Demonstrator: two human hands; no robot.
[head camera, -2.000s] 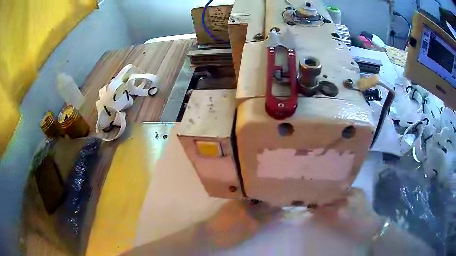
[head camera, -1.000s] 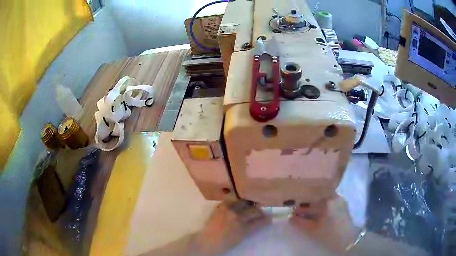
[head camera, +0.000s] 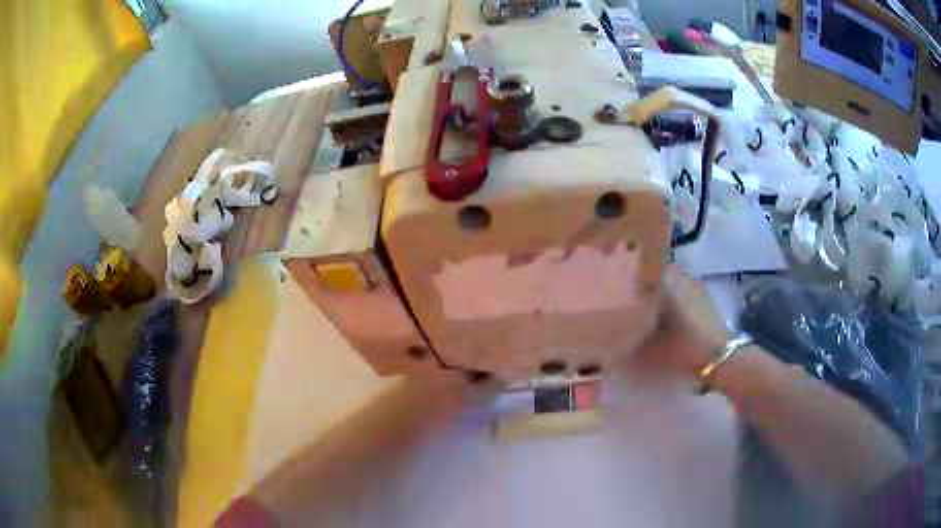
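The cream machine head fills the centre, with a red slotted guard on top. Below it, the cream work clamp frames a dark and reddish opening; I cannot make out a strap in it. My left hand is blurred at the lower left edge of the head, beside the clamp; its fingers are hidden or smeared. My right hand reaches behind the right side of the head, with a bangle at the wrist; its fingers are mostly hidden. What either hand holds cannot be seen.
A big heap of white straps with black curves lies at right, above a shiny plastic bag. A control panel stands upper right. A smaller strap bundle, golden cylinders and a dark wrapped bundle are at left.
The view has shifted, so the machine sits further left and higher. My right hand has moved from under the head to its right side. The clamp opening now shows between the arms.
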